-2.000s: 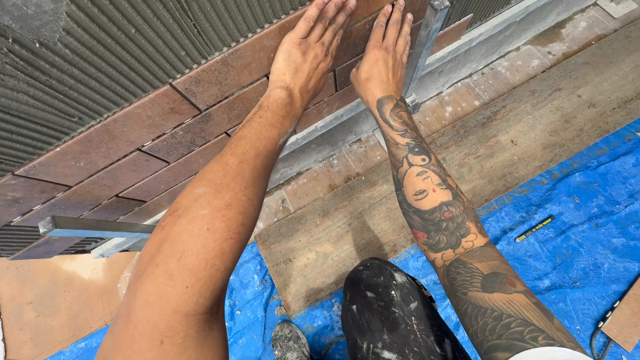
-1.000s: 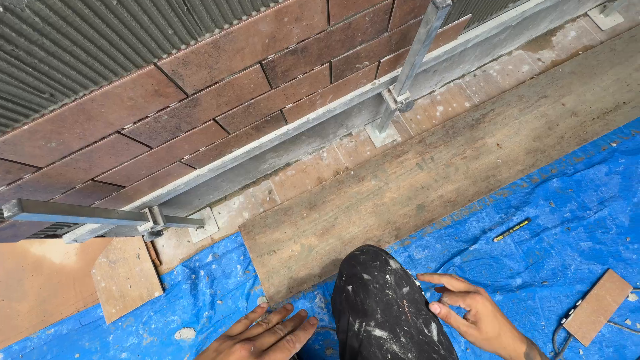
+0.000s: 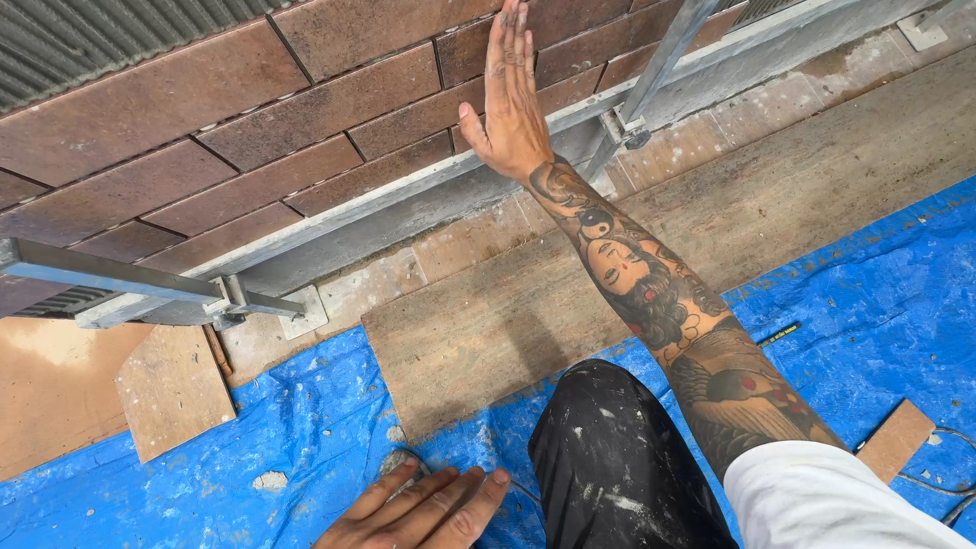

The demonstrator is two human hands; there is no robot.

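Note:
My right hand [image 3: 515, 99] lies with its fingers stretched against the brown wall tiles [image 3: 328, 114], near the middle top, and holds nothing. The tiles run in staggered rows with narrow dark joints between them. At the bottom, my left hand [image 3: 423, 507] hangs over the blue tarp with its fingers spread and empty. Ridged grey adhesive [image 3: 114, 38] covers the wall above the tiles. Beneath the lowest row runs a straight metal rail [image 3: 366, 197], which two clamped metal supports [image 3: 114, 274] meet.
A long wooden board [image 3: 488, 320] lies along the wall's foot. The blue tarp [image 3: 305, 442] spreads below it, with a marker-like yellow and black stick [image 3: 779, 334] on it. A loose tile [image 3: 898, 438] and a cable [image 3: 949, 488] are at the right. A cut board [image 3: 175, 393] lies left.
Two seconds ago both hands were on the tiles; one second ago both were low beside my knee. Since then my right hand has gone back up to the tiles, while my left remains low.

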